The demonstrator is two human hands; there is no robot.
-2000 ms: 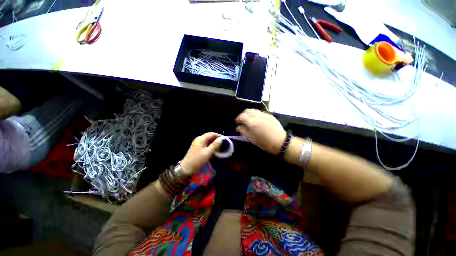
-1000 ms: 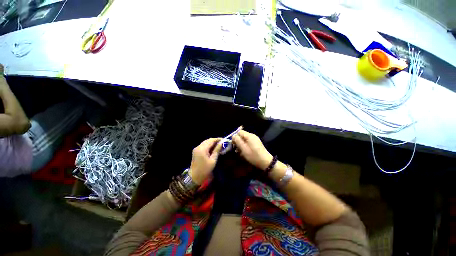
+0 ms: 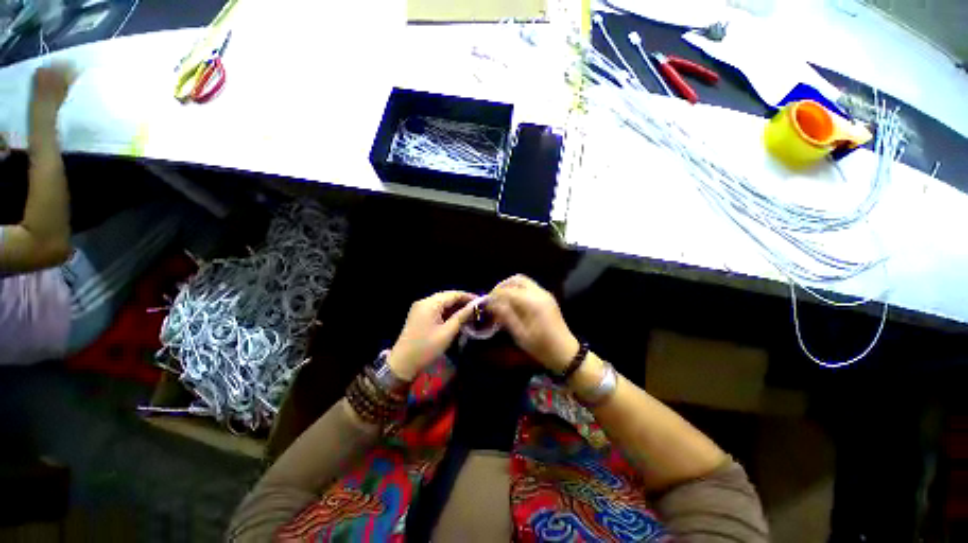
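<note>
A small whitish cable coil (image 3: 481,330) is held over my lap, below the bench edge. My left hand (image 3: 431,335) grips its left side with thumb and fingers. My right hand (image 3: 533,321) pinches its upper right side, fingertips close to the left ones. The fingers cover the top of the coil, and I cannot tell whether a tie is there. Thin white ties (image 3: 449,146) lie in the black tie box (image 3: 389,173) on the bench in front.
A dark smartphone (image 3: 531,172) lies right of the tie box. Loose cables (image 3: 732,196) hang over the bench edge at right, near a yellow-orange tape roll (image 3: 804,132) and red pliers (image 3: 685,74). Scissors (image 3: 201,81), a carton of finished coils (image 3: 239,339) and another person's arm (image 3: 45,180) are at left.
My right hand has come in from the right and now meets my left hand at the coil. The other person's arm at left has risen onto the bench.
</note>
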